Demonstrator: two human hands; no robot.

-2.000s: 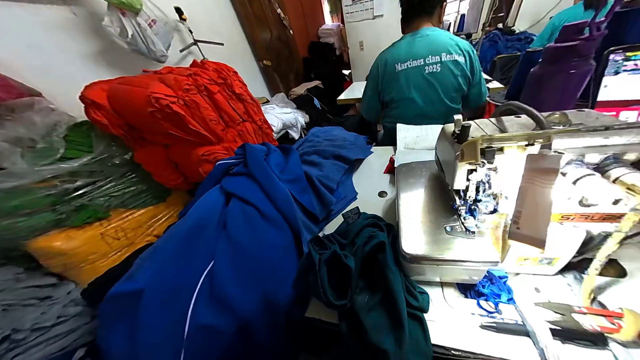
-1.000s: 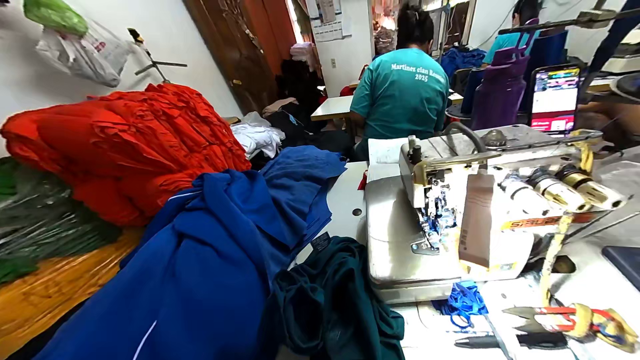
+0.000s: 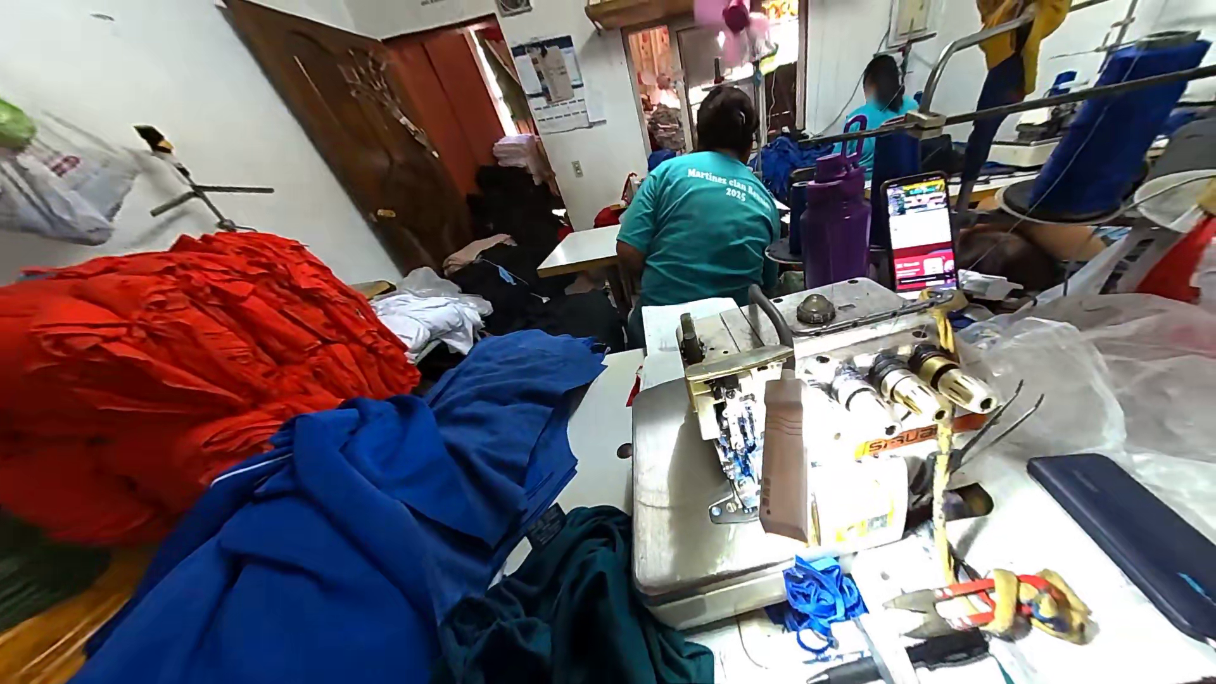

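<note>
Neither my left hand nor my right hand shows in the head view. An overlock sewing machine [image 3: 760, 446] stands on the white worktable, a brown strip fixed upright at its front. Left of it lies a heap of blue fabric [image 3: 361, 532] with a thin white stripe, and a dark green garment [image 3: 579, 598] rests against the machine's left side. A tangle of blue trim [image 3: 822, 598] lies at the machine's front edge. Nearby are red-handled pliers [image 3: 988, 606] wrapped in yellowish material and a black pen [image 3: 902, 657]. A dark blue phone or case [image 3: 1130, 532] lies at the right.
Stacked red fabric [image 3: 190, 370] rises at the left, with white cloth [image 3: 432, 318] behind. A purple bottle [image 3: 836, 223] and a lit phone [image 3: 920, 233] stand behind the machine. Thread cones [image 3: 1102, 133] are at the right. A person in a teal shirt [image 3: 708, 223] sits ahead; another is farther back.
The view has swung right and up, showing more of the table's right side, with the dark blue phone or case. The fabrics and the machine keep their places relative to each other.
</note>
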